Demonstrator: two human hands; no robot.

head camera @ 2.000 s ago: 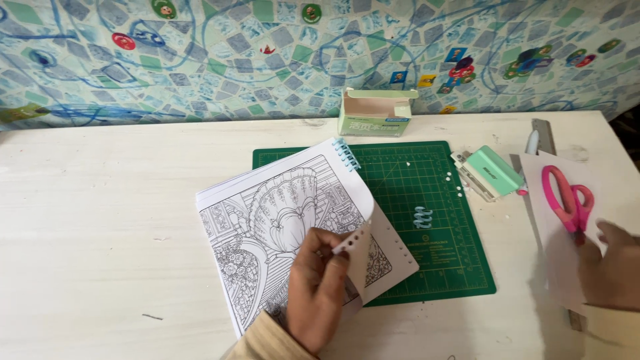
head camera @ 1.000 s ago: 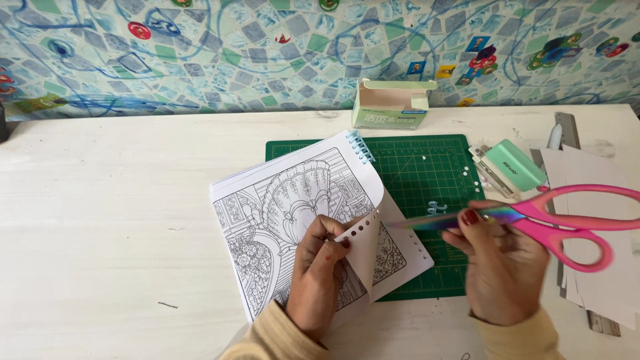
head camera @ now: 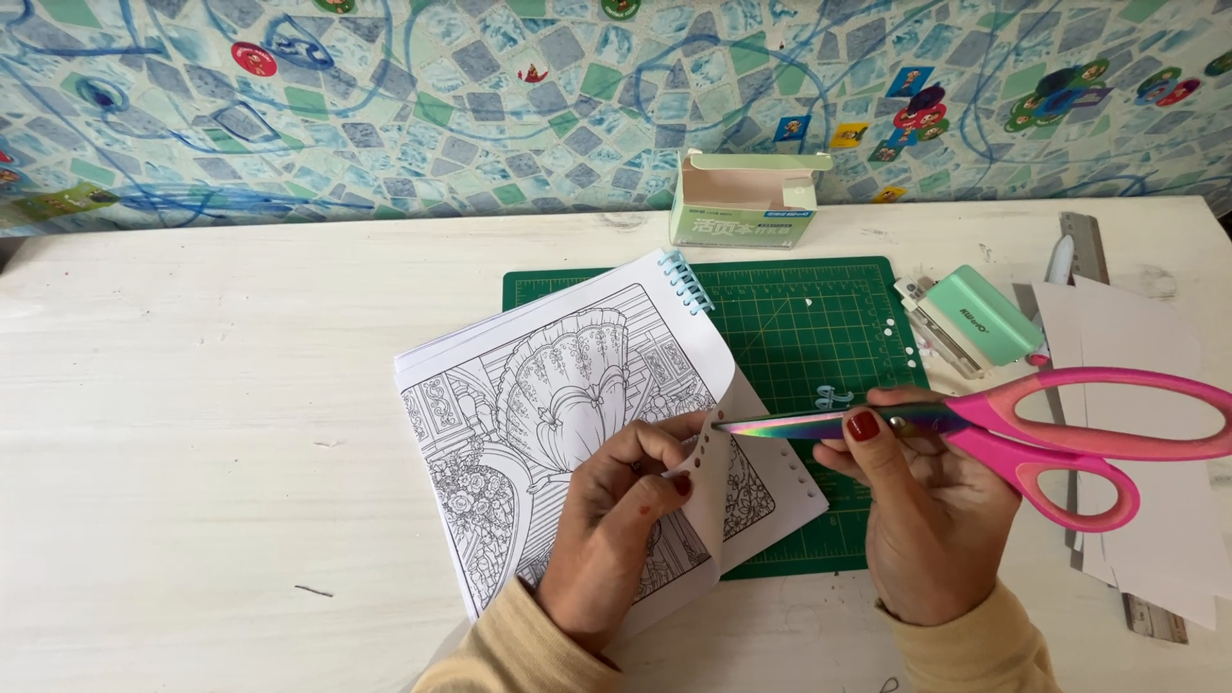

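My left hand (head camera: 626,520) pinches the lifted, hole-punched edge of the top coloring page (head camera: 577,385), which curls up from the stack of sheets. In my right hand (head camera: 929,510) lies a pair of scissors (head camera: 1001,433) with pink handles and iridescent blades. The blades look closed, and their tip is at the punched holes near my left fingers. A light blue spiral binding ring (head camera: 685,281) holds the stack's top corner. Another blue ring piece (head camera: 833,397) rests on the green cutting mat (head camera: 808,337), partly under the stack.
An opened small cardboard box (head camera: 746,221) stands behind the mat by the patterned wall. A mint green hole punch (head camera: 982,313) sits at the mat's right corner, near small paper punchings. Further right, loose white sheets (head camera: 1155,520) lie over a metal ruler (head camera: 1086,245).
My right hand has picked up the scissors from the white sheets on the right and brought them left to the page edge. My left hand still holds that edge.
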